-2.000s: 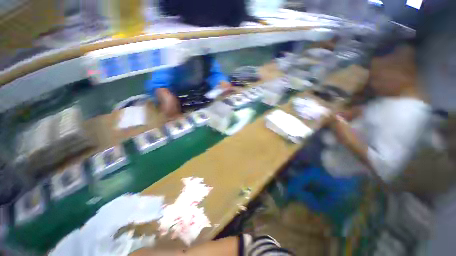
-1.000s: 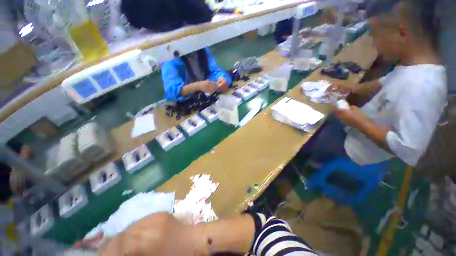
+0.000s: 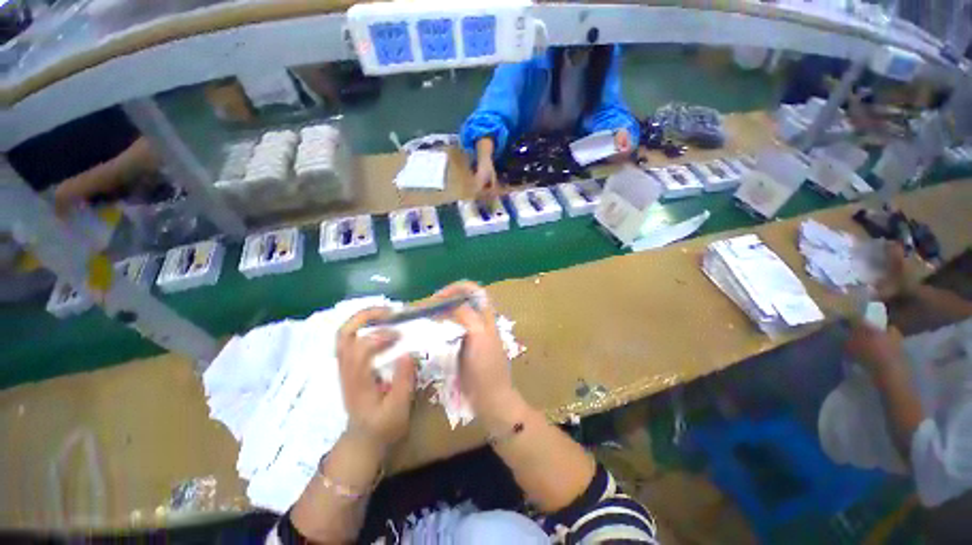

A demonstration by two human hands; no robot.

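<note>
My left hand (image 3: 373, 378) and my right hand (image 3: 482, 357) are raised together over the bench. Between them they hold a white folded card insert (image 3: 421, 321) with a dark band along its upper edge. Its lower part is blurred against the papers behind. White leaflets (image 3: 282, 399) lie spread under and left of my left hand. Small white slips with red print (image 3: 456, 407) lie in a loose heap behind and below my right hand, partly hidden by it.
A green belt (image 3: 416, 266) carries a row of open white boxes (image 3: 347, 236). A white stack (image 3: 762, 279) lies farther right on the brown bench (image 3: 597, 319). A person in blue sits opposite; another in white works at right. A metal post (image 3: 160, 309) stands at left.
The view has turned left and steadied. My right arm, earlier reaching across the papers, is now bent up, and both hands are in view holding the card insert.
</note>
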